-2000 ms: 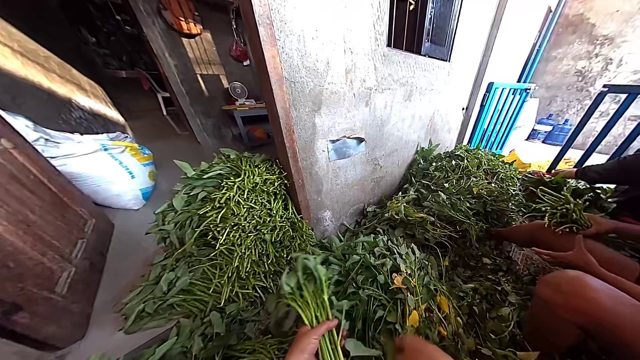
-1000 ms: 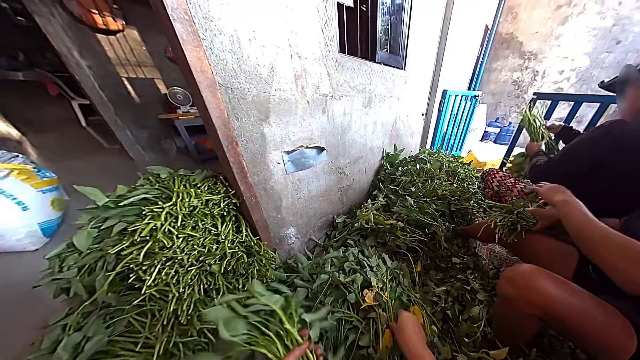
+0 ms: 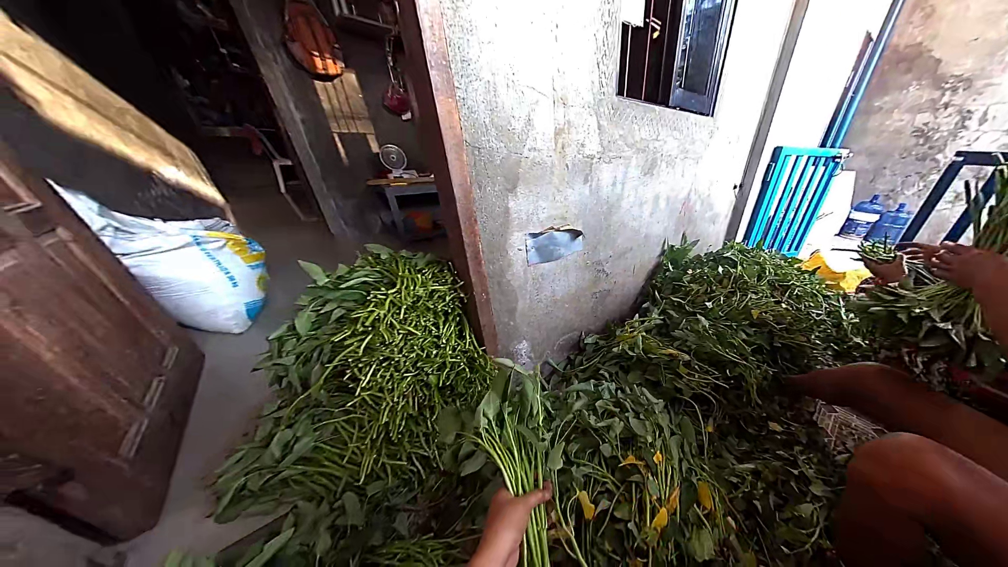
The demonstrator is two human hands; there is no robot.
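A bunch of leafy green stems (image 3: 512,449) stands upright in my left hand (image 3: 508,520), its leaves at the top and its stalks running down through the fist. My right hand is outside the frame. Left of the bunch lies a stacked heap of stems (image 3: 394,339) with the cut ends toward me and leaves at the outer side. To the right spreads a loose pile of leafy greens (image 3: 630,425) with several yellow leaves in it, rising to a higher mound (image 3: 740,307) along the wall.
A concrete wall corner (image 3: 551,173) stands ahead. At left are a wooden door (image 3: 79,354) and a white sack (image 3: 197,276). A person's bare legs (image 3: 921,488) are at lower right; above them, co-workers' hands (image 3: 957,264) hold greens. A blue gate (image 3: 795,197) stands behind.
My right hand, at the loose pile one second ago, has left the view. The bunch in my left hand is now more upright. At right, a co-worker's hands and greens have risen.
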